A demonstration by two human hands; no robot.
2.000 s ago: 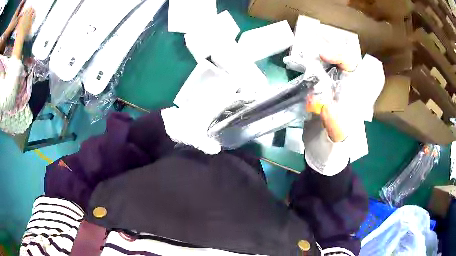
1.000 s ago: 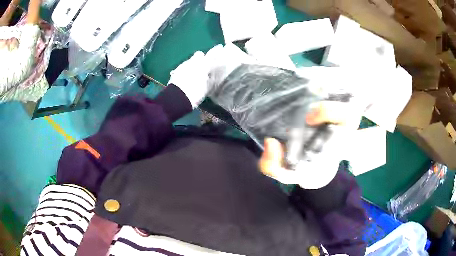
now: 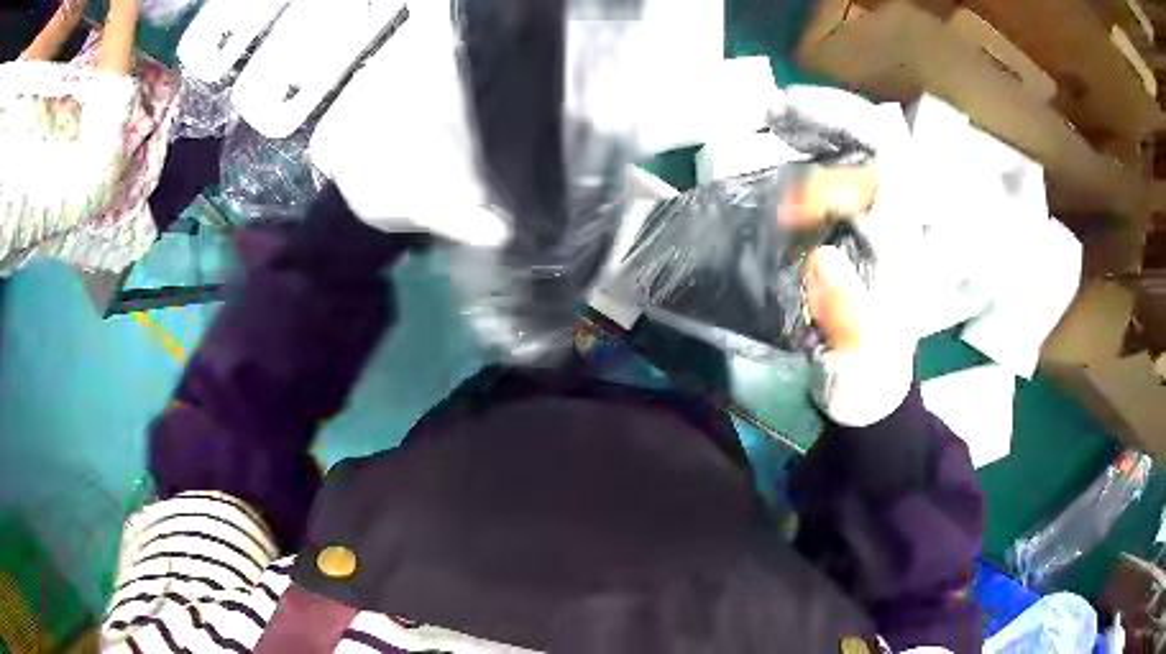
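My left hand point(image 3: 399, 153), in a white glove, is against a long dark bagged part point(image 3: 518, 128) that runs down from the top edge; its clear film hangs loose at the lower end, and the fingers are blurred. My right hand point(image 3: 838, 262), in a white glove with bare fingertips, grips a crumpled clear bag with a dark bagged part point(image 3: 722, 249) in it. White foam blocks point(image 3: 978, 179) lie behind and to the right of my right hand. Another white block point(image 3: 974, 406) lies below them on the green table.
Long white bagged housings point(image 3: 301, 77) lie at upper left, beside another person's arms and light patterned clothing. Brown cartons point(image 3: 985, 115) fill the upper right. A bagged part with an orange spot point(image 3: 1087, 517) lies at lower right, near a blue crate and clear plastic.
My left hand has moved up and left, and a long dark bagged part now stands near it, apart from the one at my right hand. My right hand has moved slightly up and right.
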